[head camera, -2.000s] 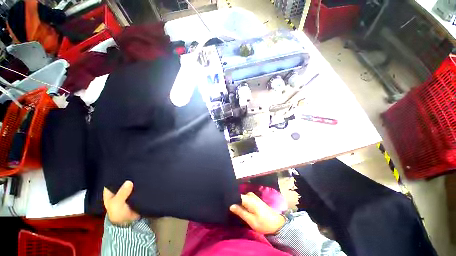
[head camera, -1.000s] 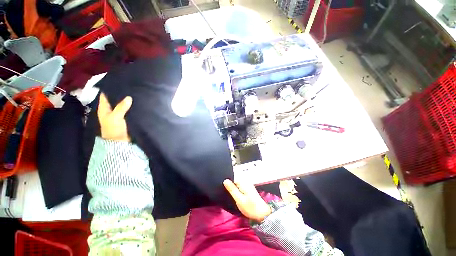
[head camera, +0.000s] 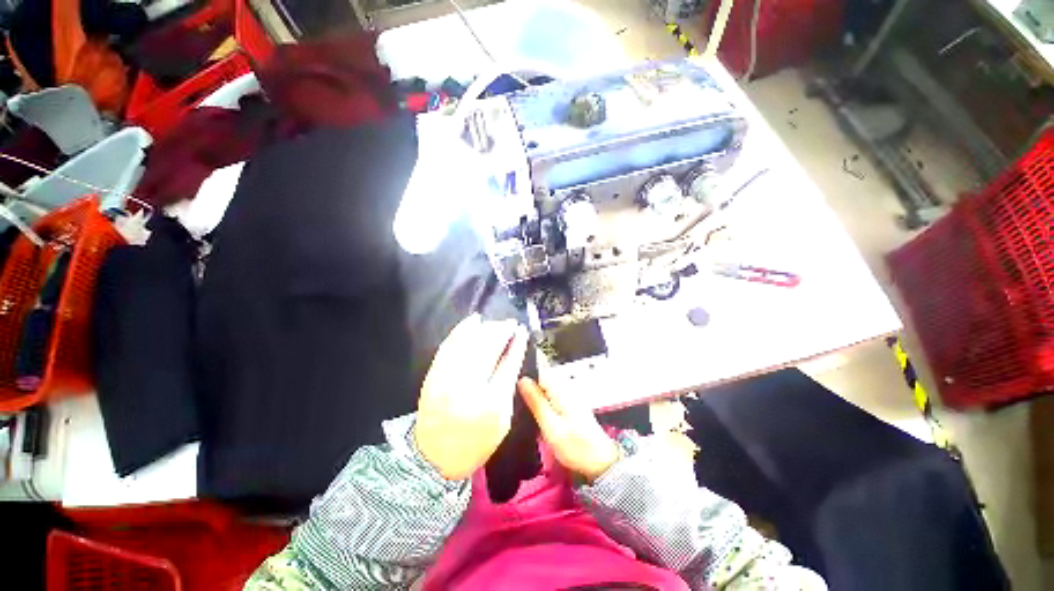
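Observation:
My left hand (head camera: 468, 398) and my right hand (head camera: 569, 431) are close together just in front of the needle area (head camera: 534, 303) of the overlock machine (head camera: 636, 139). Both grip the edge of a dark garment panel (head camera: 514, 456), which hangs down between them over the pink-covered lap. The panel runs up to the machine's left end; the fingertips partly hide it. A wide stack of black cut pieces (head camera: 306, 312) lies left of the machine, with a smaller dark pile (head camera: 145, 346) at its left.
The lit lamp (head camera: 425, 208) hangs over the machine's left end. A red tool (head camera: 757, 275) and a small black disc (head camera: 698, 315) lie on the table. An orange-red basket (head camera: 69, 300) stands at left, a red crate (head camera: 982, 289) at right. Dark cloth (head camera: 832, 485) hangs right of the lap.
My left hand has come from the stack on the left to beside my right hand near the needle. The panel's edge is now gathered between both hands, and the stack lies flat.

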